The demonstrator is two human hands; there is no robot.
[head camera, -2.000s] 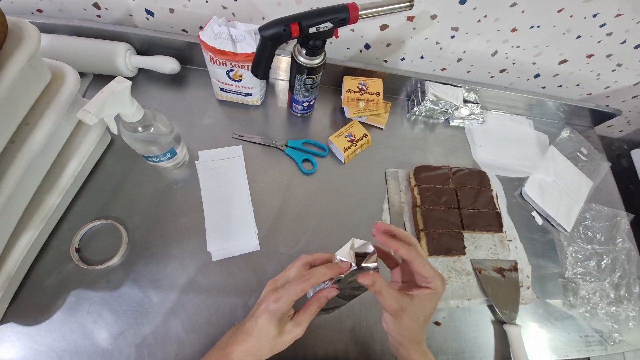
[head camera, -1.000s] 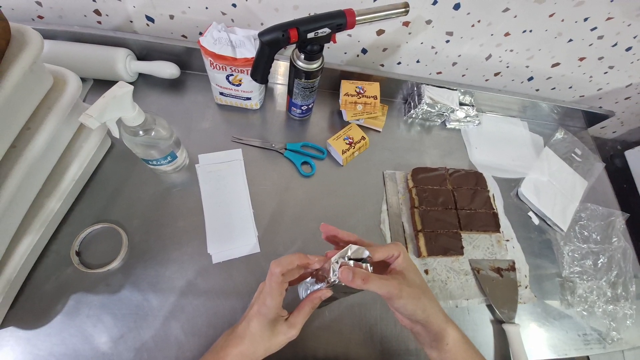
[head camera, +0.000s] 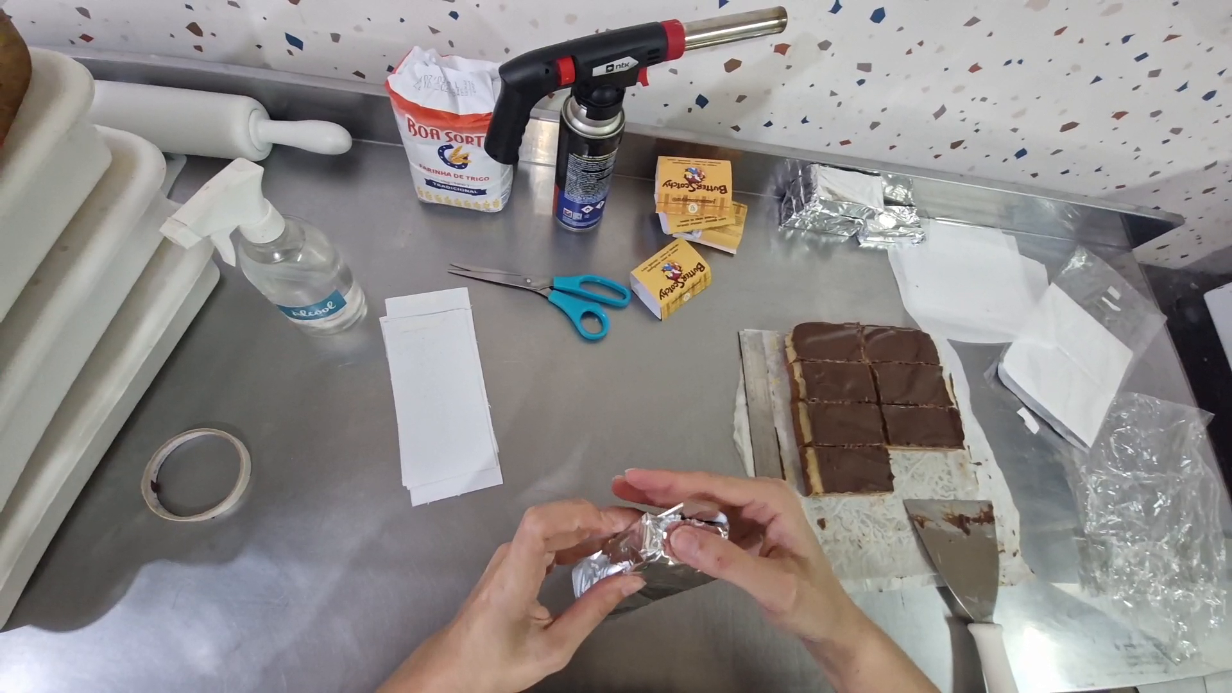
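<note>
Between my two hands is a foil-wrapped block (head camera: 650,558), its foil creased and gathered at the upper side. My left hand (head camera: 539,577) grips its left end with thumb and fingers. My right hand (head camera: 751,549) holds the right end, its thumb pressed on the folded foil. What the foil wraps is hidden. To the right, chocolate-topped bars (head camera: 876,404), cut into squares, lie on parchment paper (head camera: 934,472). A scraper (head camera: 958,558) with chocolate smears rests over the paper's lower edge. White paper strips (head camera: 443,404) lie to the left of my hands.
Behind are scissors (head camera: 577,294), printed yellow sleeves (head camera: 674,279), foil-wrapped packets (head camera: 847,207), a blowtorch (head camera: 587,125) and a flour bag (head camera: 452,144). At left are a spray bottle (head camera: 303,269), a tape roll (head camera: 197,474), a rolling pin (head camera: 183,120) and stacked white trays (head camera: 87,250). Clear plastic (head camera: 1150,520) lies at right.
Both hands have shifted on the foil-wrapped block, and its upper end, raised and open-looking two seconds ago, is now pressed flatter. The things around have stayed in place.
</note>
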